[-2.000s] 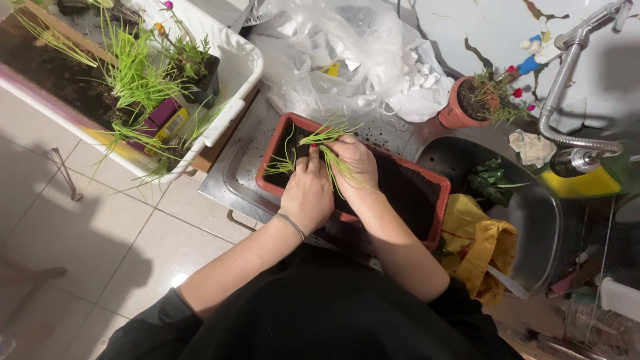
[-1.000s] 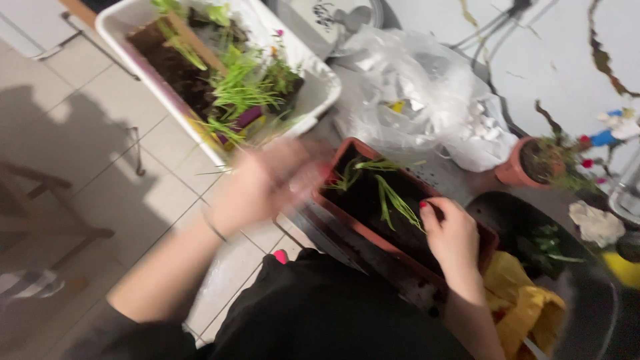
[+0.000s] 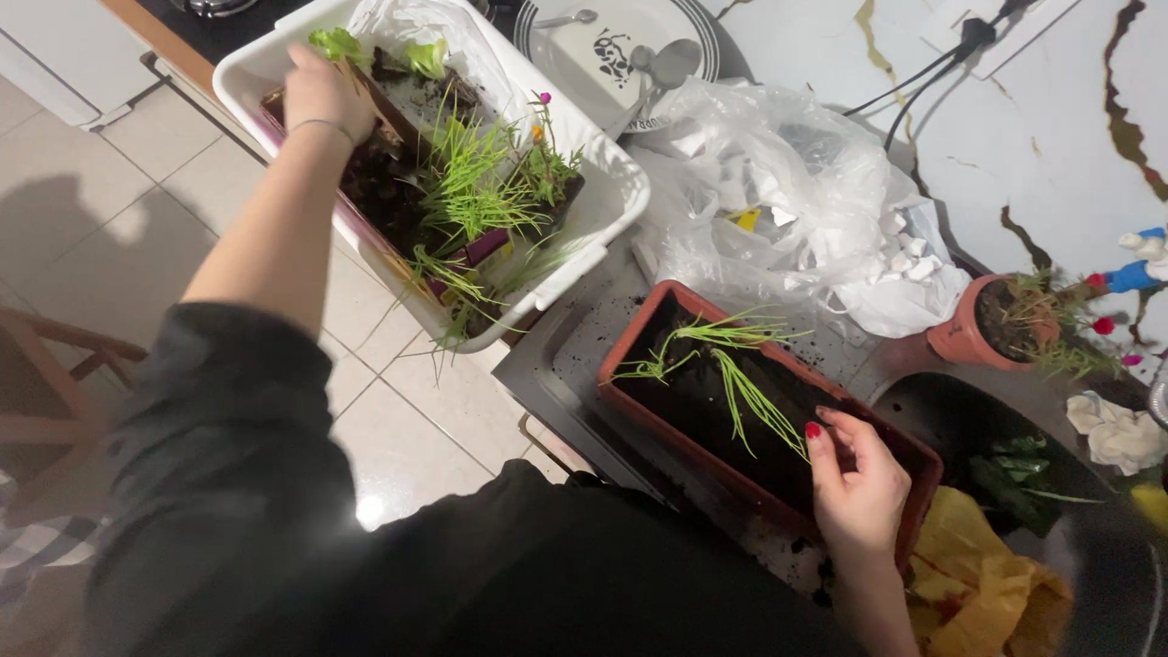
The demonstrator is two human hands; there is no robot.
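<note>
My left hand [image 3: 324,96] reaches into the far left of a white plastic tub [image 3: 547,297]; its fingertips are hidden, so its grip is unclear. Beside it are dark soil, a brown strip [image 3: 392,119] and green leaves [image 3: 336,43]. Thin grass-like plants [image 3: 479,173] and a small flowering plant [image 3: 545,164] stand in the tub. My right hand [image 3: 858,484] is over the right part of a terracotta-coloured rectangular planter [image 3: 721,474], thumb and fingers by the tips of long green shoots [image 3: 757,401]. These shoots lean over the planter's dark soil; whether the fingers pinch them is unclear.
Behind the planter lie a clear plastic bag [image 3: 757,201] and a plate [image 3: 570,55] with spoons. A round flowerpot [image 3: 972,324] stands at right, near a dark sink basin [image 3: 931,401] with dark leaves [image 3: 1013,479]. A yellow cloth or bag [image 3: 981,575] lies at the planter's right end.
Both hands were together at the shoots in the planter. My left hand has moved away to the far left of the tub, while my right has stayed over the planter. The view has shifted left.
</note>
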